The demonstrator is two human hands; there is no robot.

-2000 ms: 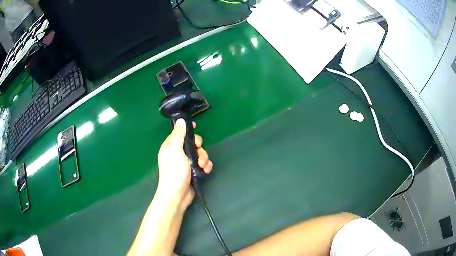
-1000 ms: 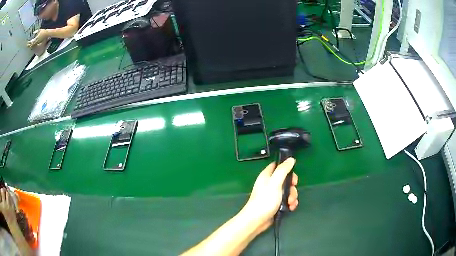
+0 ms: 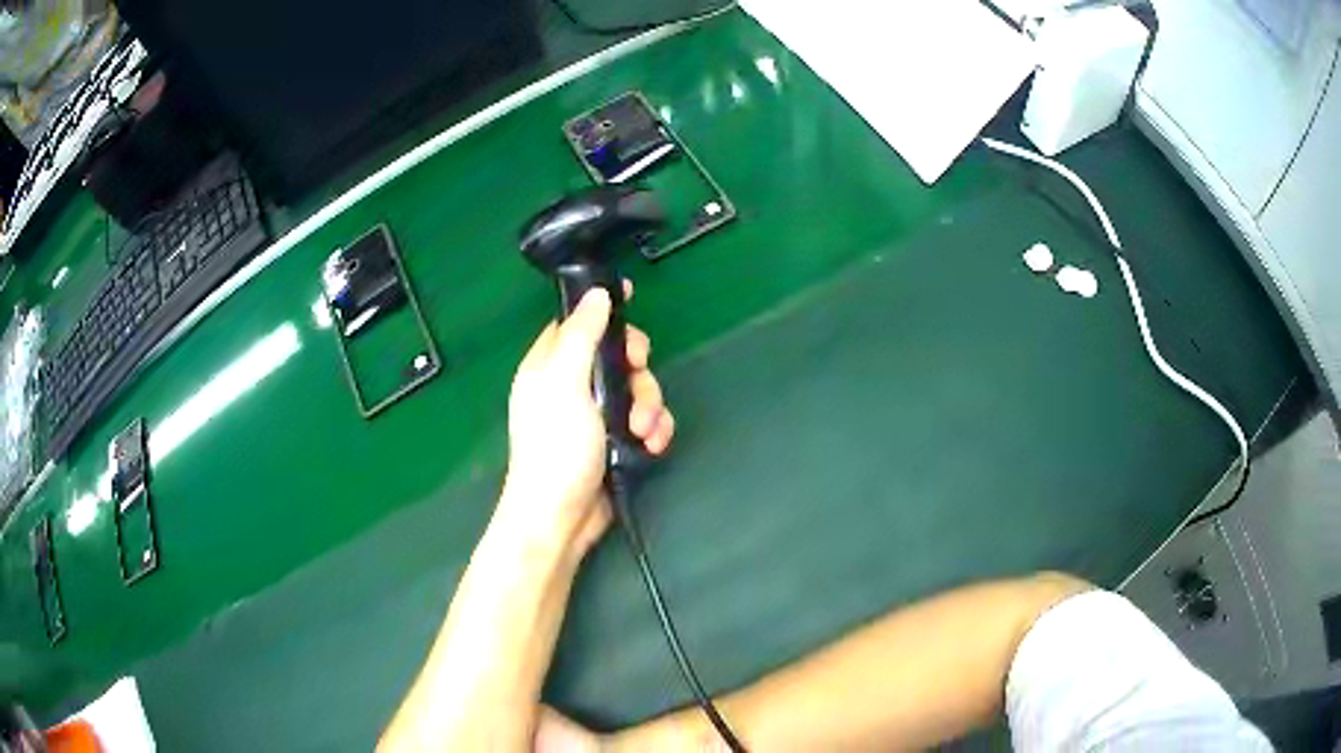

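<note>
My left hand (image 3: 566, 405) is bare and closed around the grip of a black barcode scanner (image 3: 596, 233). The scanner's wide head is beside and partly over the lower-left edge of a dark phone frame (image 3: 630, 136) on the glossy green belt. A thin black cord runs from the grip down to the bottom edge. My right forearm lies across the bottom, with a pale sleeve at the elbow. My right hand (image 3: 562, 731) is only partly seen at the bottom edge, behind the left forearm, and its fingers are hidden.
Another phone frame (image 3: 383, 316) lies left of the scanner, with two more (image 3: 134, 500) farther left on the belt (image 3: 500, 338). A keyboard (image 3: 155, 287) and black panel (image 3: 338, 81) are beyond. White pieces (image 3: 1078, 280), a white cable (image 3: 1162, 353) and a white sheet (image 3: 912, 74) are at right.
The view has swung back right and down, so my right forearm shows again. My left hand still holds the scanner, now by the phone frame nearest the white sheet.
</note>
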